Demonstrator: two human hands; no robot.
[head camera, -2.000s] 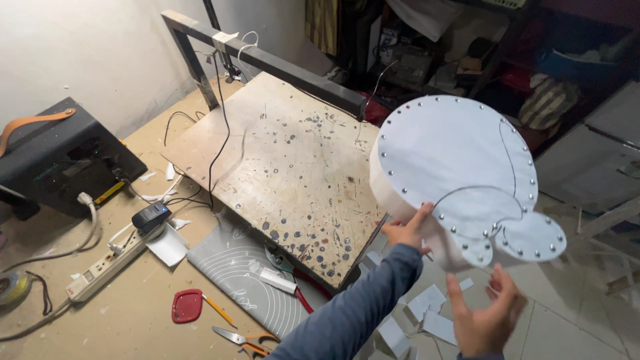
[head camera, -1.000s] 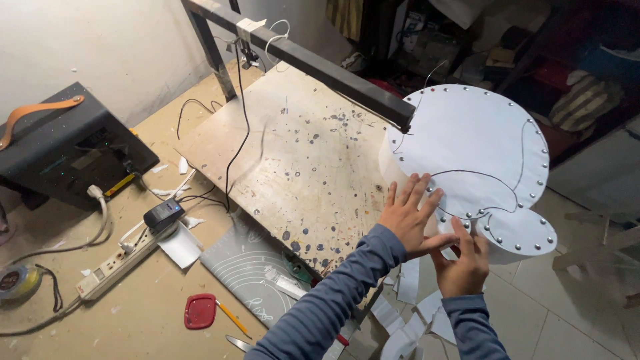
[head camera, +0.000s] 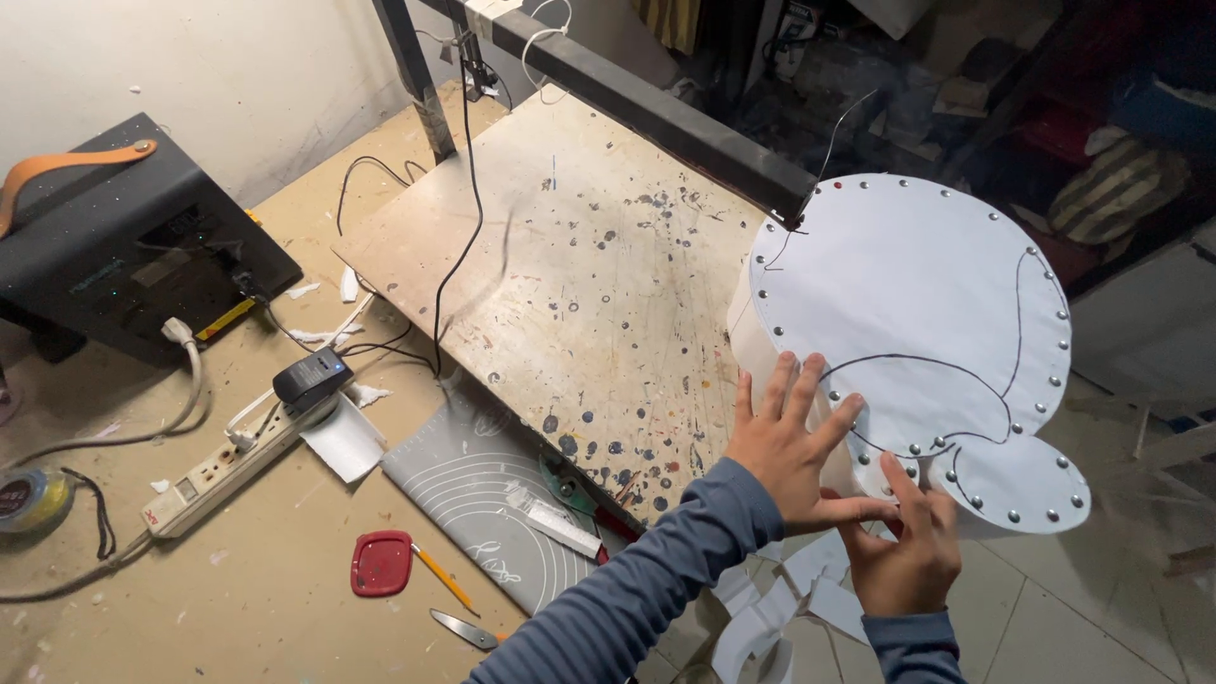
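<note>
A thick white block, seemingly foam, with rounded outlines (head camera: 912, 294) carries white paper pinned around its edge with metal thumbtacks. Curved black lines run across the paper. My left hand (head camera: 793, 456) spreads its fingers over the block's near left edge, with the thumb pointing at my right hand. My right hand (head camera: 902, 551) holds the block near the notch beside its small lobe (head camera: 1021, 480), index finger uppermost. The tip of a black metal arm (head camera: 655, 104) meets the block's upper left edge, where a thin wire (head camera: 834, 128) rises. My fingers hide part of the edge.
A paint-spotted wooden board (head camera: 589, 285) lies under the arm. Left are a black power unit (head camera: 152, 247), a power strip (head camera: 218, 470) and cables. Nearer lie a grey mat (head camera: 475, 494), a red lid (head camera: 381, 563), a pencil (head camera: 445, 579) and a blade (head camera: 464, 629). White scraps (head camera: 760, 617) lie below.
Since two seconds ago the block has moved to the arm's tip and turned somewhat. My right hand has come up from below onto its near edge, and my left hand has spread over it.
</note>
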